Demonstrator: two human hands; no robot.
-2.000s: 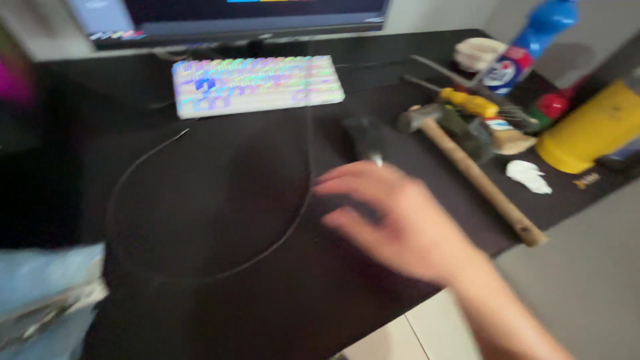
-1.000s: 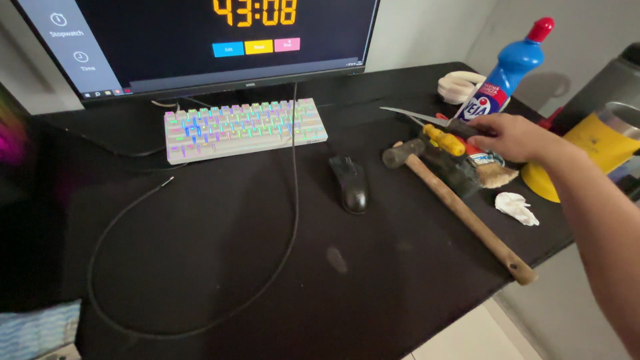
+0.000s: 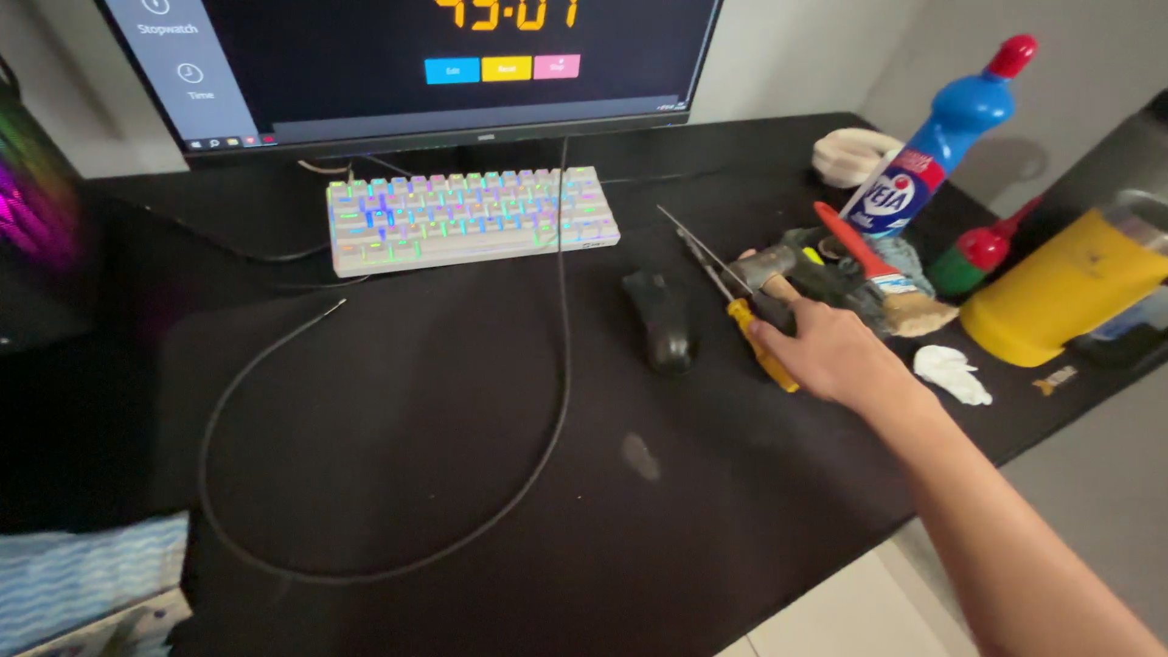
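Observation:
My right hand (image 3: 826, 351) reaches in from the lower right, its fingers closed around the dark handle (image 3: 774, 312) of a long, thin-bladed tool. The blade points up and left. Beside my thumb lies a yellow-handled screwdriver (image 3: 762, 347), its shaft crossing near the blade; whether the hand grips it too, I cannot tell. A hammer's metal head (image 3: 762, 266) shows just beyond my fingers, and its wooden handle (image 3: 780, 289) runs under the hand, mostly hidden. Right of the hand, a red-handled paintbrush (image 3: 876, 260) rests on a dark cloth-like bundle (image 3: 844, 287). My left hand is out of view.
On the black desk (image 3: 411, 383) are a lit keyboard (image 3: 470, 219), a black mouse (image 3: 664, 324) and a looped black cable (image 3: 212, 438). A blue bottle (image 3: 931, 151), a yellow container (image 3: 1068, 283) and crumpled white material (image 3: 952, 374) stand or lie at right. A monitor (image 3: 438, 137) is behind.
My right hand went from near the mouse to the tools at right, then down and left with the dark-handled tool. The yellow screwdriver has shifted off the bundle, and the hammer's long handle no longer shows.

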